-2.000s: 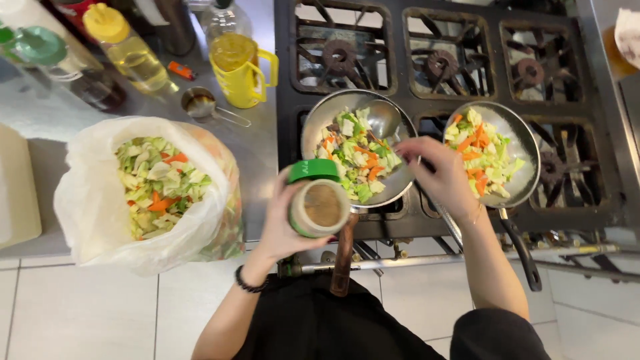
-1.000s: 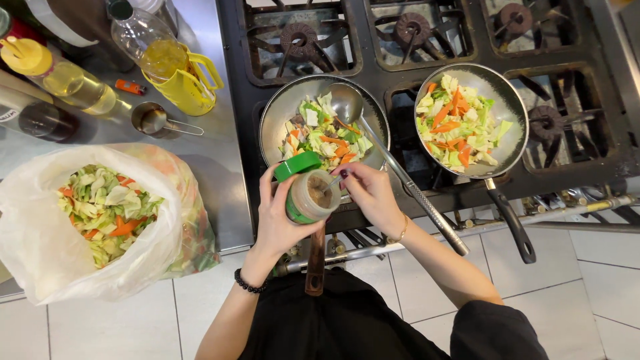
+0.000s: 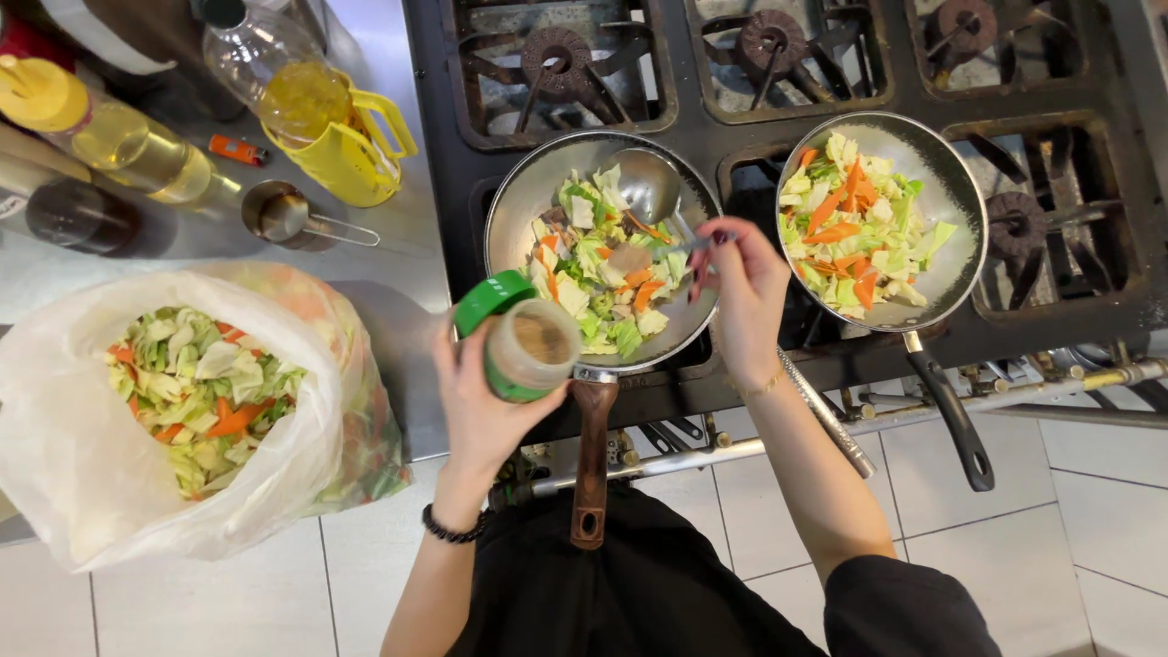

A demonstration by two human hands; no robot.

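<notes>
My left hand (image 3: 488,401) holds a jar of brown powder (image 3: 531,351), its green lid (image 3: 493,299) flipped up, beside the near left rim of a frying pan (image 3: 525,196). Over that pan, my right hand (image 3: 750,297) grips a small spoon (image 3: 659,251) with brown powder on it. Cut cabbage and carrot (image 3: 598,274) lie in the pan. A metal ladle (image 3: 646,187) rests its bowl there, and its handle runs down under my right wrist. To the right, a second pan (image 3: 949,201) also contains cabbage and carrot.
A plastic bag (image 3: 301,401) of cut vegetables stands at the left. Behind it are a small metal measuring cup (image 3: 276,214), an orange lighter (image 3: 239,151), an oil bottle (image 3: 306,96) in a yellow jug (image 3: 360,164), and other bottles (image 3: 128,137). Bare burners (image 3: 557,59) line the stove's back.
The small spoon in my right hand has moved from beside the jar's mouth to over the left pan. The jar stays in my left hand.
</notes>
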